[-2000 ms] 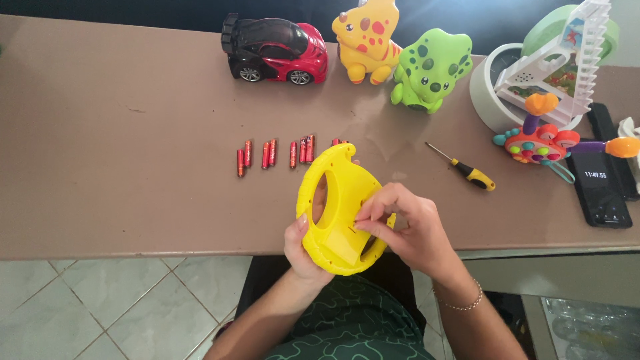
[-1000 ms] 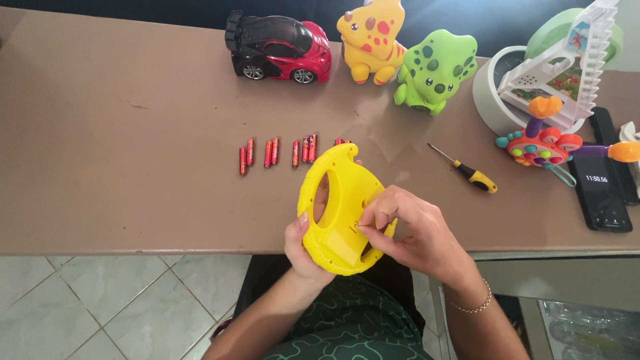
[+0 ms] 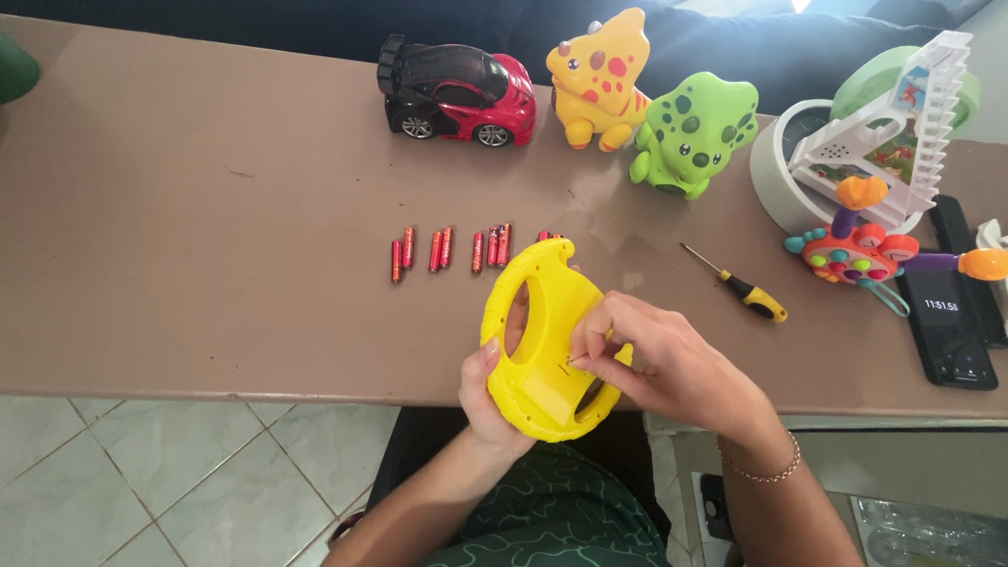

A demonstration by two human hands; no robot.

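Note:
Over the table's front edge, a yellow plastic toy steering wheel [image 3: 543, 315] is held with its back facing up, screw holes showing around its rim. My left hand [image 3: 492, 394] grips its lower left side. My right hand [image 3: 646, 354] touches the middle of the back with thumb and index finger pinched together; whether a small part is between the fingertips cannot be told. Beyond the wheel, several red batteries [image 3: 477, 253] lie in small groups, some partly hidden by its top. To the right lies a black and yellow screwdriver [image 3: 752, 296], its tip pointing up and left.
A red and black toy car [image 3: 465, 98], a yellow toy dinosaur [image 3: 602, 87] and a green one [image 3: 693, 138] stand at the back. On the right are a white round container [image 3: 768, 169], a colourful crab-like toy [image 3: 854, 256] and a phone [image 3: 949, 339]. The brown table [image 3: 197, 315] ends before my body.

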